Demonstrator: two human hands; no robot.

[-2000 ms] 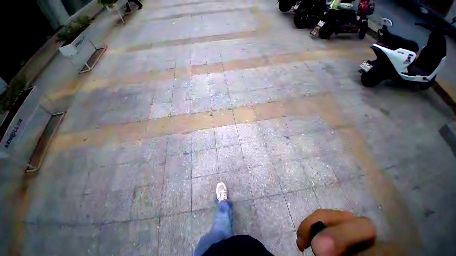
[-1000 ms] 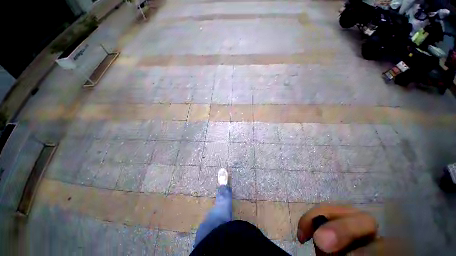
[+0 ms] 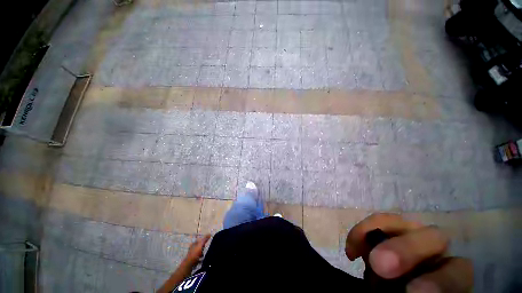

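Observation:
My right hand (image 3: 400, 252) is close to the camera at the lower right, with its fingers curled around a small dark object (image 3: 376, 237). The object's black tip shows between thumb and fingers; the rest is hidden in the hand. My left hand (image 3: 197, 249) hangs low beside my body at the lower left, small and partly blurred. I cannot tell whether its fingers are closed or hold anything.
Grey paving with tan bands (image 3: 263, 101) lies in front of me. A white planter box (image 3: 28, 106) on a thin frame stands at the left, and another frame shows at the lower left edge. Dark parked motorbikes (image 3: 486, 63) stand at the upper right.
The view has moved forward along the paving and tilted down. My left hand has come into view at the lower left. My right hand still holds the dark object. The white scooter has left view.

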